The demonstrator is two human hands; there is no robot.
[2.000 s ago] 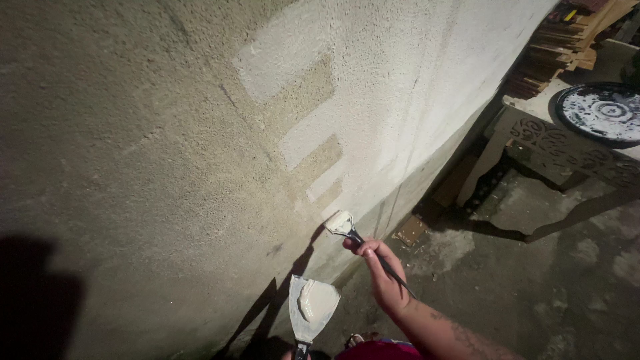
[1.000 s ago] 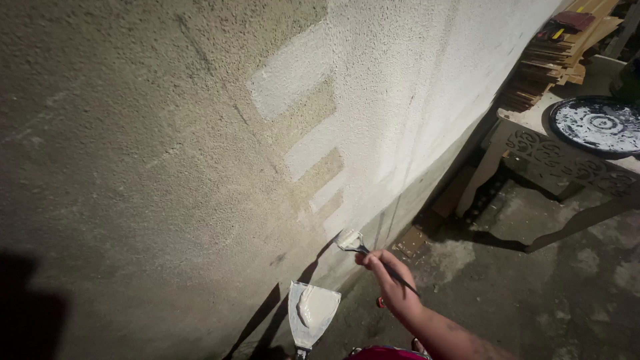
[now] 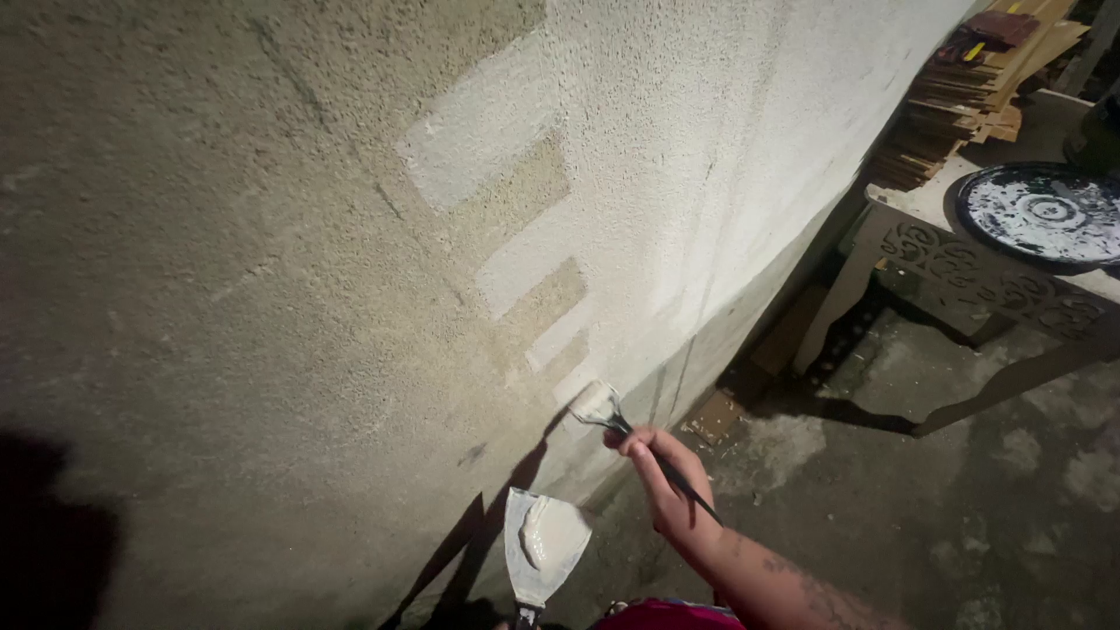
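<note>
My right hand (image 3: 661, 472) grips the dark handle of a paintbrush (image 3: 597, 404) whose bristles are loaded with white paste and lie against the rough plastered wall (image 3: 306, 350). Above the brush, several pale coated bands (image 3: 490, 122) run out from the whiter part of the wall, with bare plaster between them. Lower and to the left, a wide putty knife (image 3: 549, 542) carries a mound of white paste on its blade. Only a sliver of my left hand (image 3: 502, 626) shows at the bottom edge, beside the knife's handle; its grip is mostly hidden.
To the right stands a table with a cut-out patterned apron (image 3: 971, 271). On it are a round black lid (image 3: 1050, 210) smeared with white and a stack of thin wooden pieces (image 3: 954, 114). Cardboard (image 3: 713, 416) lies on the concrete floor by the wall base.
Below the lowest pale band, a fresh white patch now shows at the brush, where the earlier frames show bare plaster. The view has shifted slightly.
</note>
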